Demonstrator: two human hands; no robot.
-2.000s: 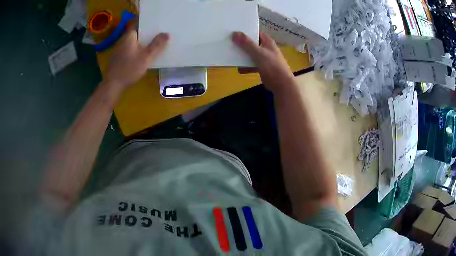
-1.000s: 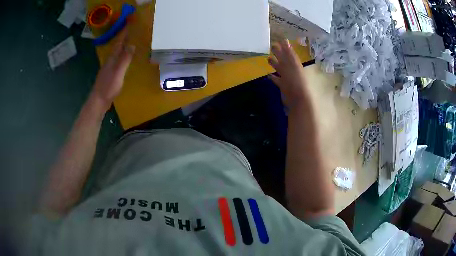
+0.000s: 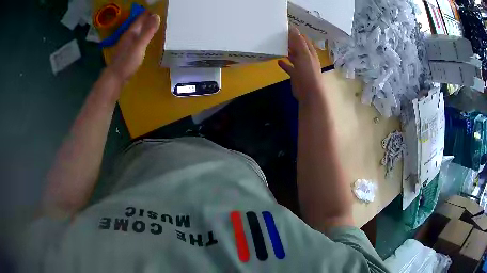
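Observation:
A white product box (image 3: 227, 26) sits on the digital scale (image 3: 195, 88) on the yellow table (image 3: 144, 104); the box's top edge is cut off by the picture's rim. The scale's small display is lit and unreadable. My left hand (image 3: 131, 45) is open, a little left of the box and beside the tape dispenser. My right hand (image 3: 304, 57) is at the box's right side, thumb and fingers apart; whether its fingertips touch the box I cannot tell. A second white box (image 3: 326, 15) stands to the right.
The tape dispenser (image 3: 122, 27) lies at the table's left edge. A heap of small white packets (image 3: 387, 53), a cable bundle (image 3: 393, 148), a single white packet (image 3: 364, 190) and flat printed cartons (image 3: 429, 136) are on the right. Brown cartons (image 3: 462, 226) lie lower right.
Two seconds ago both hands held the box higher up; it now rests on the scale with its printed side showing. Since one second ago both hands have moved slightly up and inward.

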